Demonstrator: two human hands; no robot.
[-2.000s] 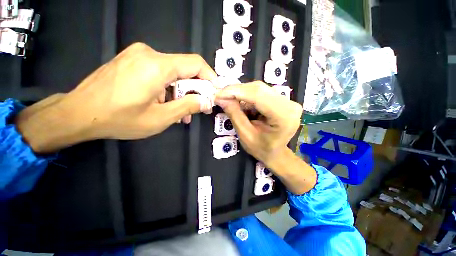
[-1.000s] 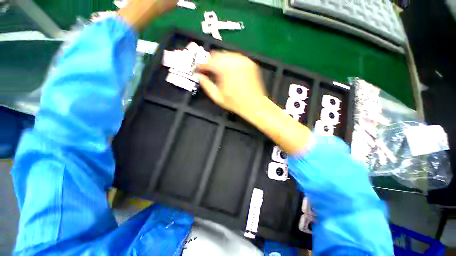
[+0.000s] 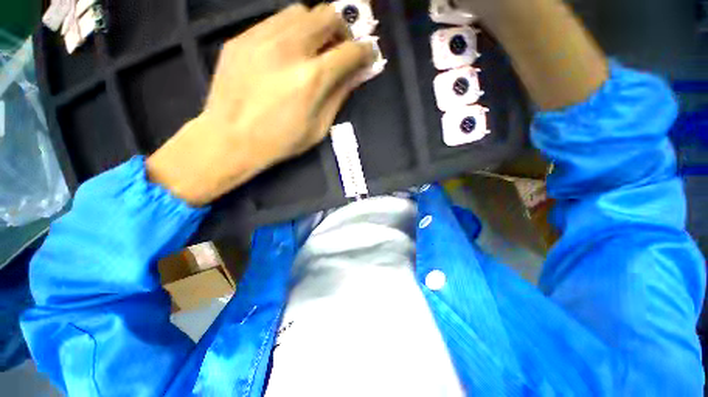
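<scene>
The black compartment tray [image 3: 419,85] lies across the upper picture. My left hand [image 3: 268,97] is over its middle, with bent fingertips at a pale watch body [image 3: 374,60] in a column; the fingers partly hide it, and I cannot tell whether they grip it. Another watch body [image 3: 353,14] lies just above, round black sensor up. Only the wrist and forearm of my right arm show at the top right; the hand is cut off by the top edge. A pale strap half with holes [image 3: 348,160] lies in the tray near its front edge.
Several watch bodies [image 3: 456,87] stand in a column in the right cell. Pale buckle strap halves [image 3: 76,22] lie in the far left compartment. A clear plastic bag [image 3: 31,147] is left of the tray. A cardboard box [image 3: 196,281] is below left.
My left hand has come down from beyond the tray's far edge to the watch bodies. My right hand has left the strap compartment and gone out past the top edge. The view has shifted towards my body.
</scene>
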